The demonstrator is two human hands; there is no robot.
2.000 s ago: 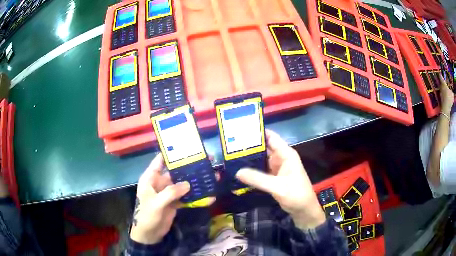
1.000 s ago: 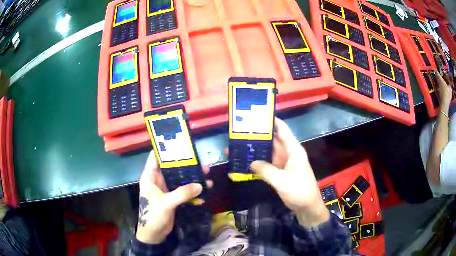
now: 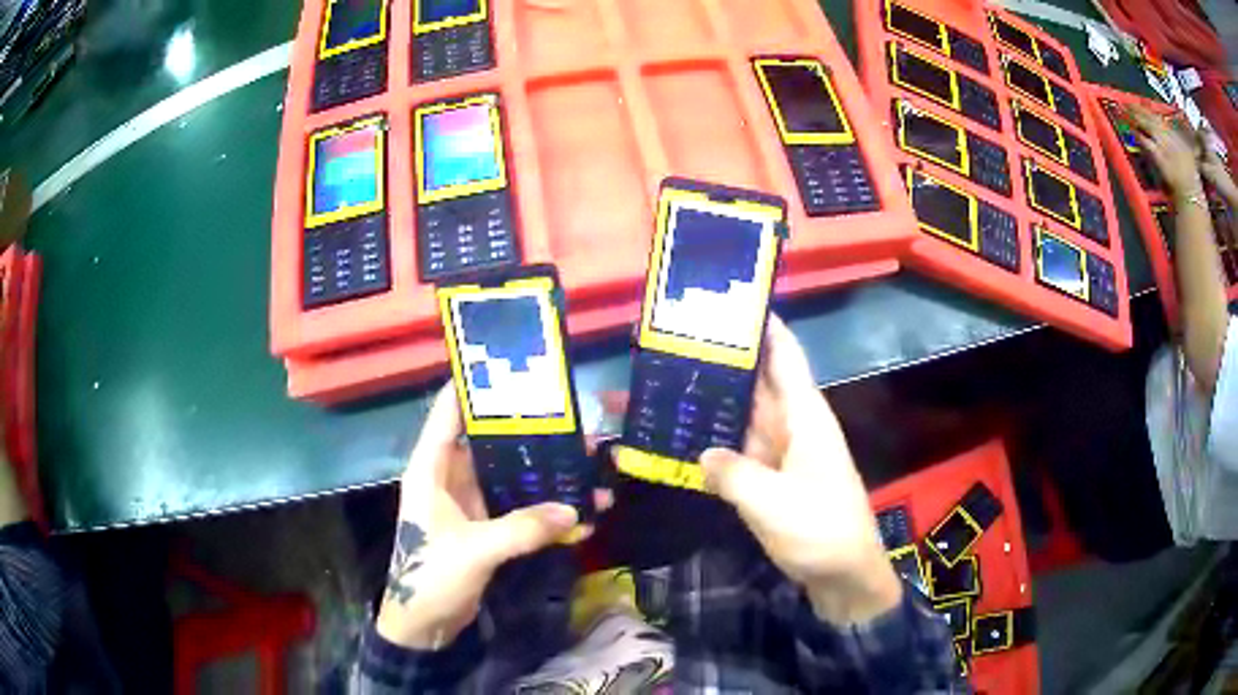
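Note:
My left hand (image 3: 462, 543) holds a black keypad phone (image 3: 516, 387) with a yellow screen frame, its thumb on the lower keys. My right hand (image 3: 801, 496) holds a second, similar phone (image 3: 703, 326), a little higher and tilted to the right, its thumb at the bottom keys. Both screens are lit white with dark blue blocks. Behind them a red-orange foam tray (image 3: 584, 278) lies on another tray. It holds phones at its left side, two of them showing pink-blue screens, and one dark phone at the right. Its middle pockets are empty.
A second foam tray (image 3: 1011, 278) with phones lies to the right on the green bench (image 3: 177, 394). A red reject tray (image 3: 1005, 530) with jumbled phones is low at the right. Another person's arm (image 3: 1195, 258) reaches over a further tray at the far right.
The blue blocks on both screens have grown. The right phone has moved up and now tilts right. Both thumbs have shifted on the keys. The upper left tray phones' screens have gone dark.

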